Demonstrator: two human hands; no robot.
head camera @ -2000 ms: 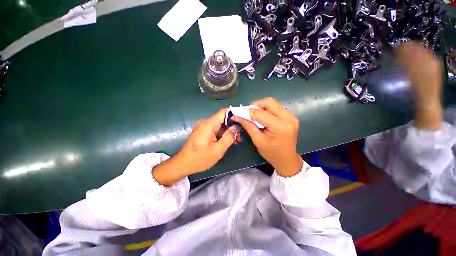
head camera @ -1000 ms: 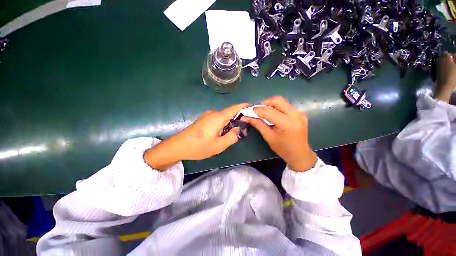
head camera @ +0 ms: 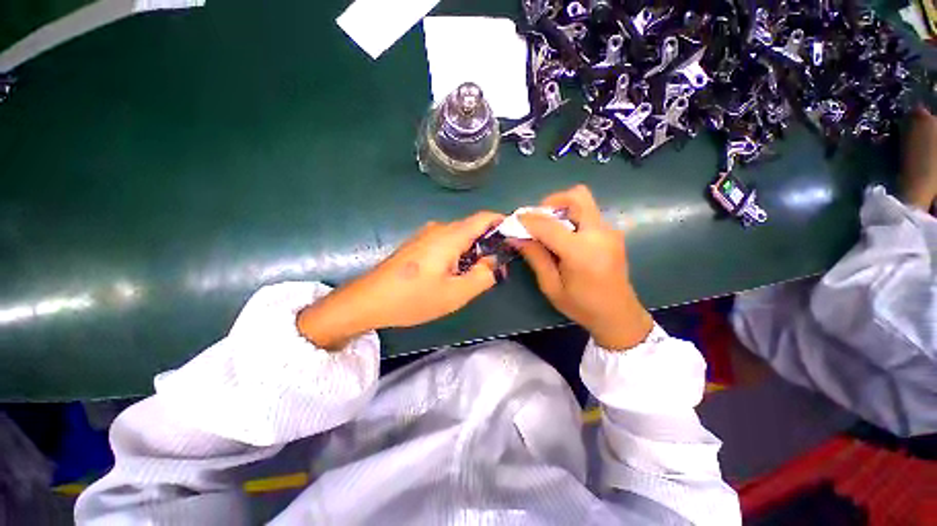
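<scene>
My left hand (head camera: pixel 426 275) is bare and grips a small dark clamped unit (head camera: pixel 487 247) above the table. The fingers cover most of the unit, so its face and clip are hard to tell apart. My right hand (head camera: pixel 583 262) is bare and pinches a folded white wipe (head camera: pixel 526 221) against the upper right side of the unit. Both hands meet in front of me, near the table's front edge, just below the glass bottle.
A glass bottle with a metallic top (head camera: pixel 459 139) stands beside white sheets (head camera: pixel 476 64). A large pile of clips (head camera: pixel 658 77) lies upper right, with a clamped unit (head camera: pixel 736 196) below it on the green table (head camera: pixel 226 195). Another worker's sleeve (head camera: pixel 873 298) is at right.
The view has shifted, moving the table things in the picture. My left hand has turned flatter around the unit. My right hand with the wipe has moved slightly up. The other worker's hand has moved right.
</scene>
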